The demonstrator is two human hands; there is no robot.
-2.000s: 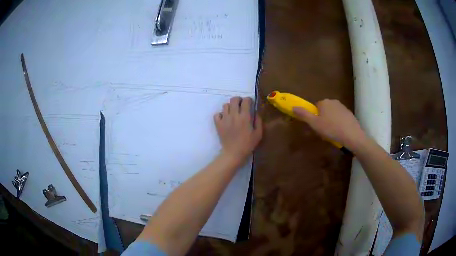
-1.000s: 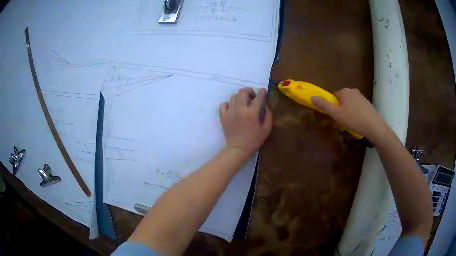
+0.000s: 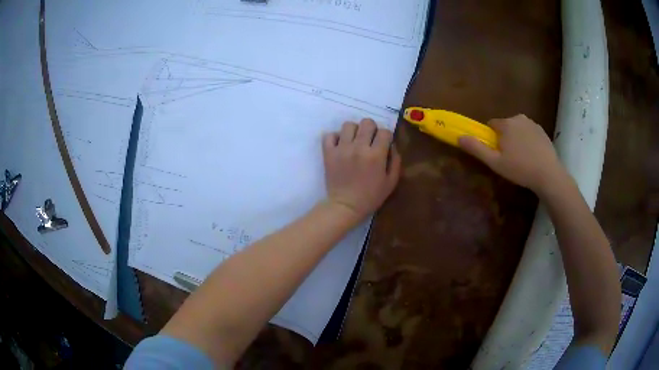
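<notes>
My right hand [image 3: 520,153] is closed around the yellow handheld electric cutter [image 3: 455,128]. The cutter's thin dark tip meets the right edge of the lay, at a printed line. The white paper marker [image 3: 238,152] with printed lines and text covers the dark blue-teal fabric, which shows as an edge [image 3: 418,72] on the right. My left hand [image 3: 361,165] lies on the marker just below the cutter's tip, palm down, fingers close together. I see nothing held in it.
A brown curved ruler [image 3: 63,148] and a silver clip [image 3: 49,217] lie on the left. Blue-teal fabric [image 3: 128,217] shows in a slit beside the ruler. A long white roll [image 3: 584,94] lies on the brown table [image 3: 433,253]. A calculator [image 3: 631,283] is partly visible at right.
The view has shifted, so the lay's upper part and its metal clip have slid toward the top edge. The cutter's tip has moved from beside the lay's edge onto it. Both hands stay near the edge.
</notes>
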